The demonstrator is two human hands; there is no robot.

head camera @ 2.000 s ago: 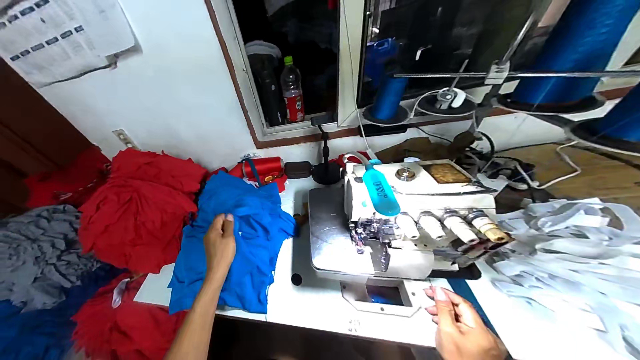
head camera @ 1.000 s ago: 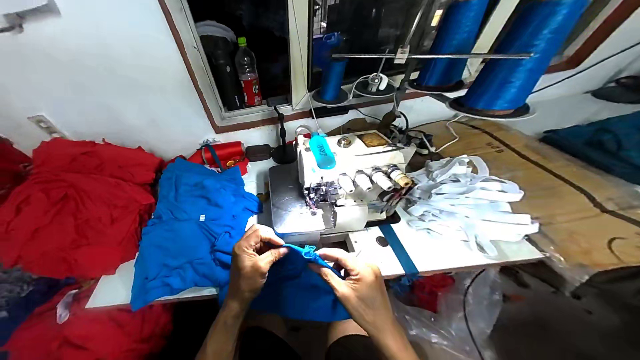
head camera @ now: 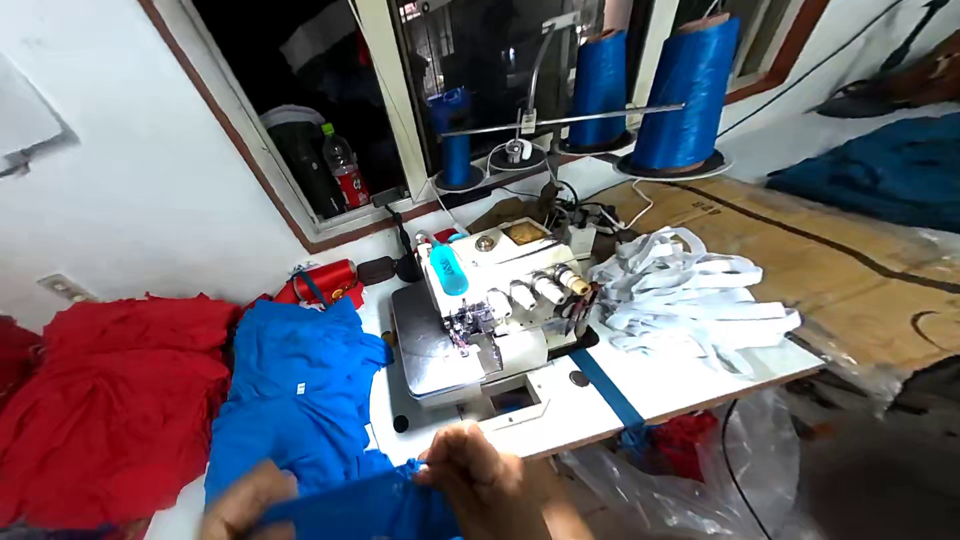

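Near the bottom edge, my right hand [head camera: 476, 469] pinches the gathered edge of a blue cloth piece [head camera: 360, 506]. My left hand [head camera: 251, 502], blurred by motion, is at the left side of the same cloth; its grip is not clear. Just beyond my hands stands a white overlock sewing machine [head camera: 517, 255] with a metal plate [head camera: 431, 345] and a lit needle area. A pile of blue fabric [head camera: 292, 375] lies left of the machine, and a pile of red fabric [head camera: 127, 397] is farther left.
White elastic strips [head camera: 690, 292] lie heaped right of the machine. Blue thread cones [head camera: 686, 94] stand on the thread stand behind. A red thread cone [head camera: 330, 281] rests by the wall. A blue band [head camera: 611, 390] crosses the table edge above a plastic bag [head camera: 667, 487].
Two seconds ago my left hand lay on the blue pile and my right was at the table edge; then both held blue cloth in front of the machine. Now they are lower in view.
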